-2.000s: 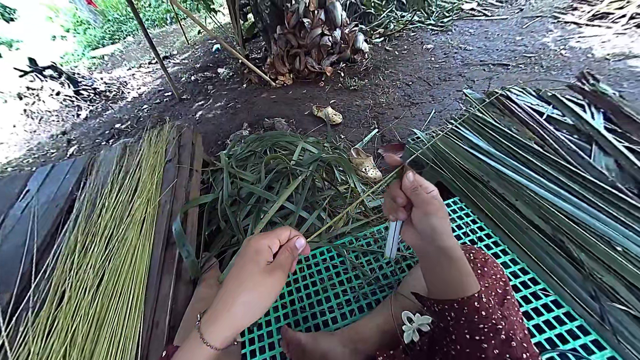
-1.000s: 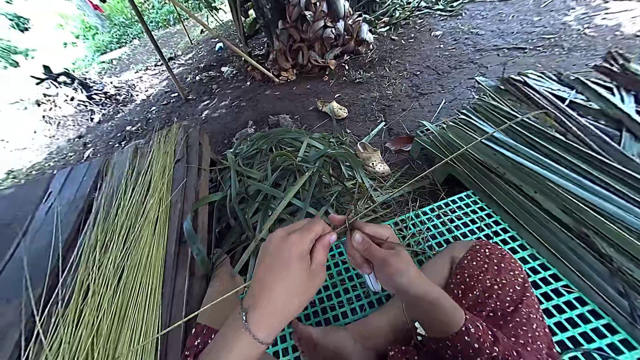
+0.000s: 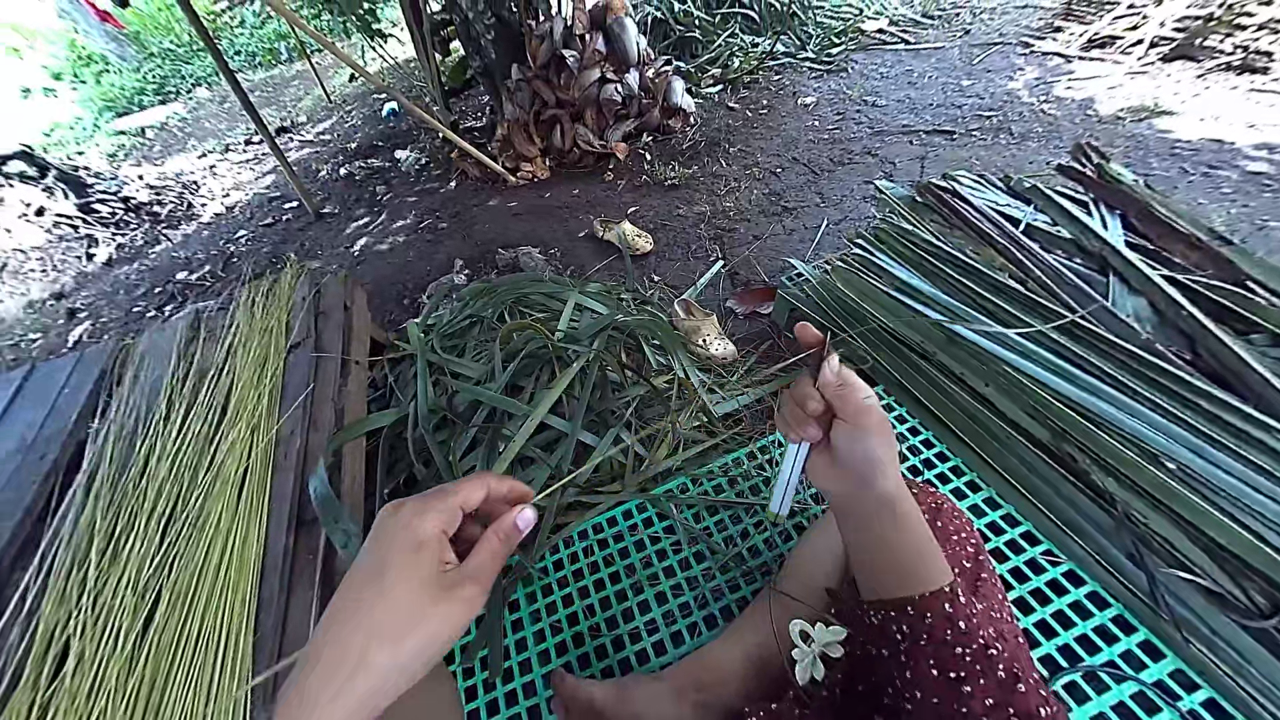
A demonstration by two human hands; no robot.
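My left hand (image 3: pixel 440 570) pinches a thin leaf rib (image 3: pixel 572 482) between thumb and forefinger. The rib runs up and right toward my right hand (image 3: pixel 835 415), which grips a knife with a pale handle (image 3: pixel 790 480); its short blade lies by my thumb and is mostly hidden. Beyond my hands lies a heap of stripped green leaf strips (image 3: pixel 540 380). At the left, a bundle of thin yellow-green ribs (image 3: pixel 180 500) rests on dark wooden boards (image 3: pixel 318 430). Long green palm leaves (image 3: pixel 1050 400) are stacked at the right.
I sit on a green plastic grid (image 3: pixel 640 580), with a bare foot near its front. Two beige perforated clogs (image 3: pixel 705 332) (image 3: pixel 625 236) lie on the soil past the heap. Dry husks (image 3: pixel 600 100) surround a trunk behind. Thin poles (image 3: pixel 250 110) slant at the upper left.
My hands were close together over the grid one second ago and are now apart, the left one lower left, the right one farther right and raised with the knife.
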